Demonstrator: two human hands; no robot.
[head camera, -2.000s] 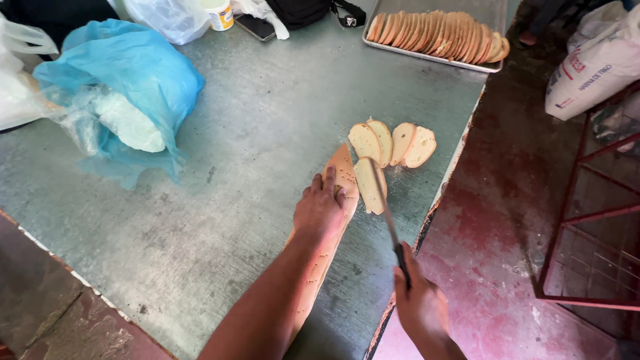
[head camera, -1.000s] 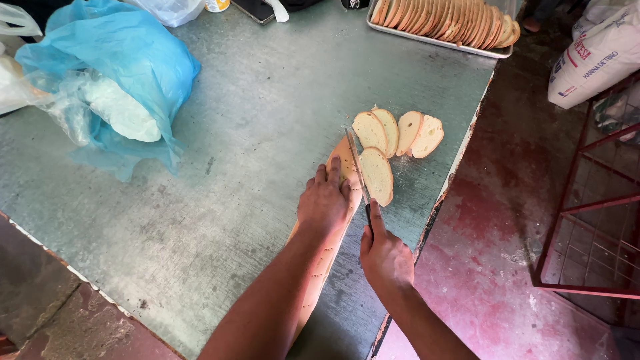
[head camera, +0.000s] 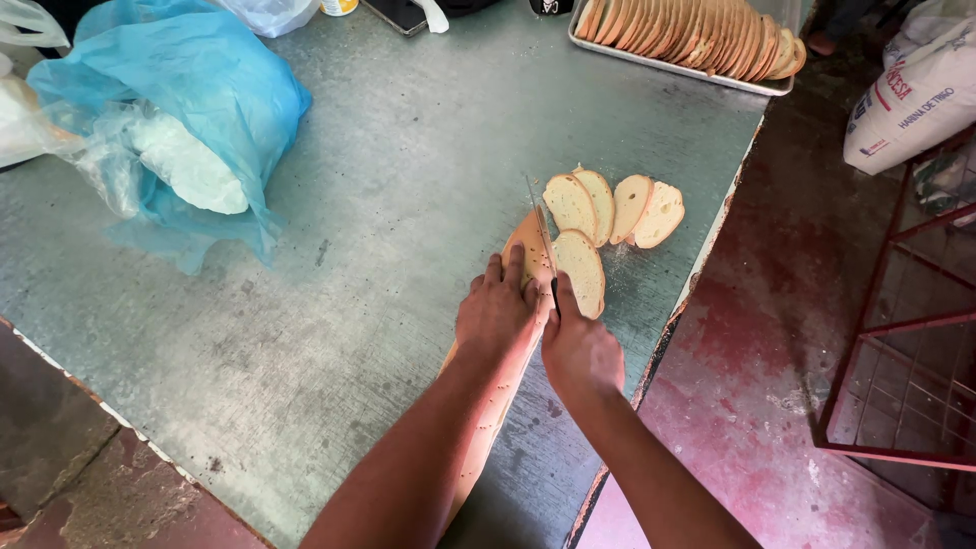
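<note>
A long loaf of bread lies lengthwise on the metal-topped table, partly hidden under my left arm. My left hand presses on the loaf near its far end, fingers slightly spread. My right hand is closed around the dark handle of a knife, whose thin blade lies along the loaf's cut end. Just right of the blade rests one bread slice, and several more bread slices overlap beyond it, with crumbs around them.
A metal tray with a row of bread slices sits at the far right corner. Blue plastic bag at left, phone at the far edge. Off the table's right side are a flour sack and a red metal rack.
Two seconds ago the knife was tilted right of the loaf, over the nearest slice. My right hand has since moved left, bringing the blade to the loaf's end. My left hand stays on the loaf.
</note>
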